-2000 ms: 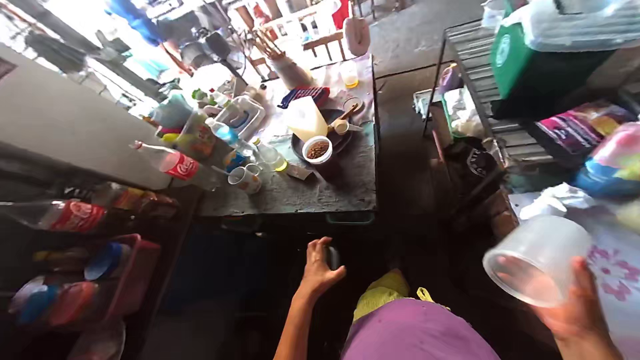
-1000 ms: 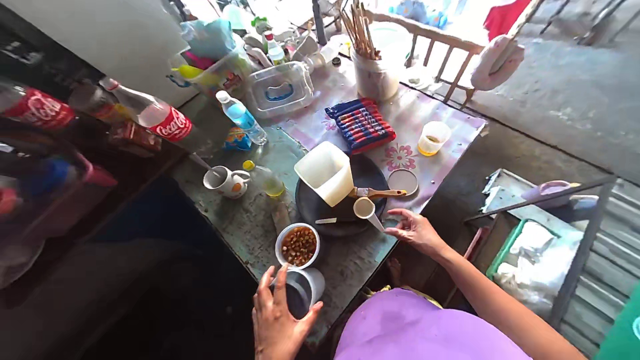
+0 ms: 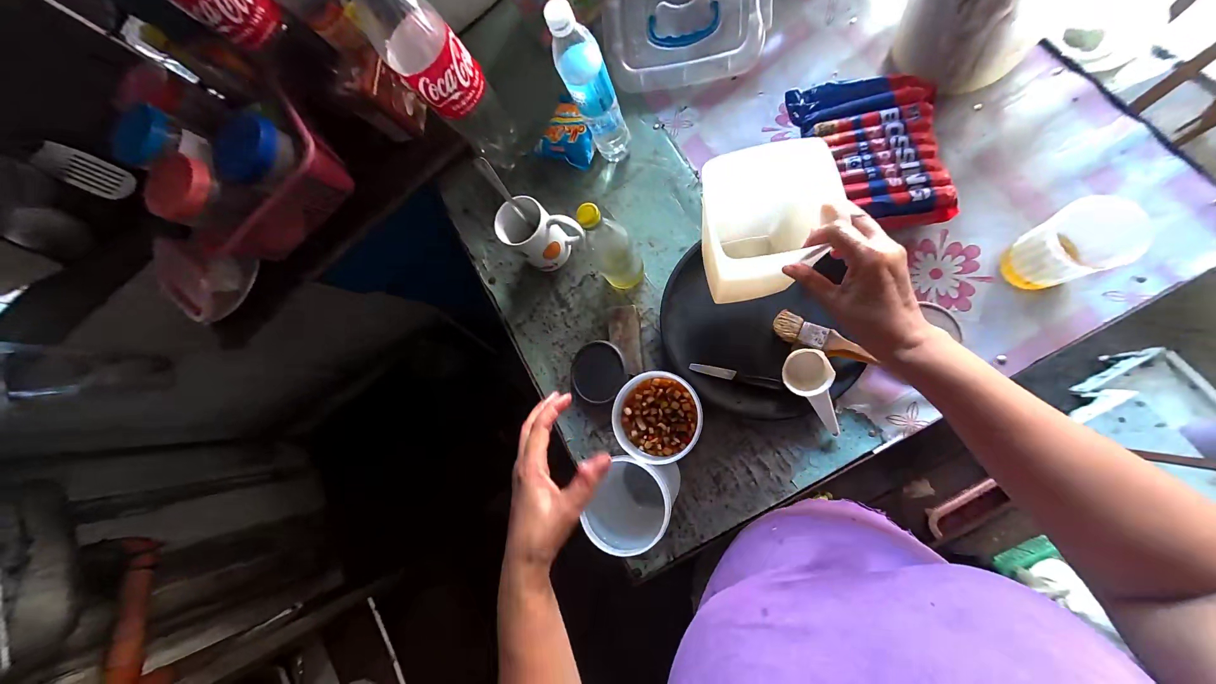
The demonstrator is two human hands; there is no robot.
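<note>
My right hand (image 3: 860, 275) pinches the near rim of a square cream plastic container (image 3: 774, 209), which tilts over a round black plate (image 3: 731, 332). My left hand (image 3: 551, 484), fingers apart, is beside an empty translucent plastic tub (image 3: 625, 508) at the table's edge. Touching that tub is a white cup of chopped brown pieces in liquid (image 3: 658, 418). On the plate lie a wooden-handled brush (image 3: 822, 337) and a small white plastic knife-like piece (image 3: 712, 371). A white plastic scoop (image 3: 809, 375) rests by the plate's near rim. A dark round lid (image 3: 598, 371) lies left of the cup.
A mug with a spoon (image 3: 540, 233), a yellow-capped bottle (image 3: 613, 252), a water bottle (image 3: 589, 81) and a Coca-Cola bottle (image 3: 446, 76) stand at the left. Behind are red-and-blue packs (image 3: 879, 152) and a clear lidded box (image 3: 684, 43). A cup of yellow liquid (image 3: 1073, 242) stands right.
The clear tub, held in my right hand at first, now stands at the table's edge. My right hand has moved from beside the scoop to the cream container. The view has come closer to the table.
</note>
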